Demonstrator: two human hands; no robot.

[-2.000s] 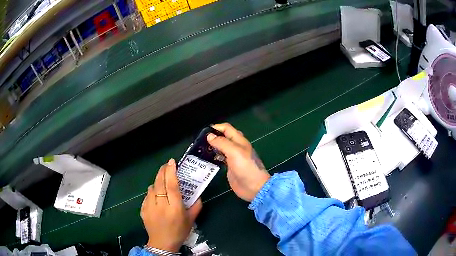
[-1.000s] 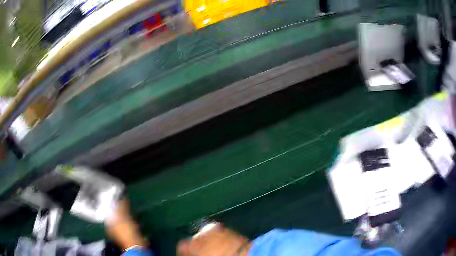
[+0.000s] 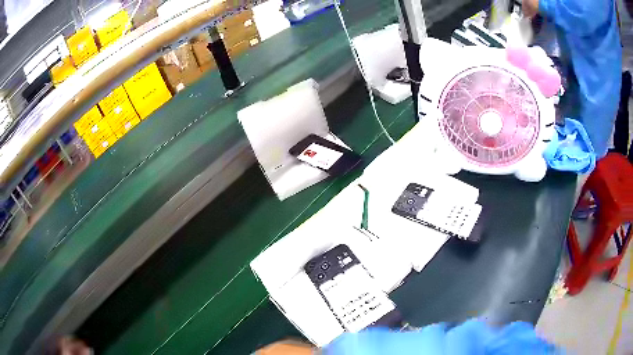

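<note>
A black phone with a white printed label [image 3: 350, 295] lies on an open white box [image 3: 288, 277] at the lower middle. A second labelled phone [image 3: 441, 210] lies on another white box to its right. My right hand [image 3: 286, 348] shows only as a strip of skin at the bottom edge, beside the blue sleeve and just below the nearer box; its fingers are hidden. My left hand [image 3: 74, 347] is small, blurred and cut off at the bottom left, far from these phones. What either hand holds cannot be seen.
An open white box [image 3: 277, 139] with a phone [image 3: 326, 155] stands on the green belt, another behind it. A pink-and-white fan [image 3: 489, 121] stands beyond the near boxes. A person in a blue smock [image 3: 590, 55] and a red stool [image 3: 605, 208] are at right.
The view has swung right, showing the whole fan and the stool. The phone I held earlier in both hands is out of sight. My hands are now at the bottom edge, wide apart.
</note>
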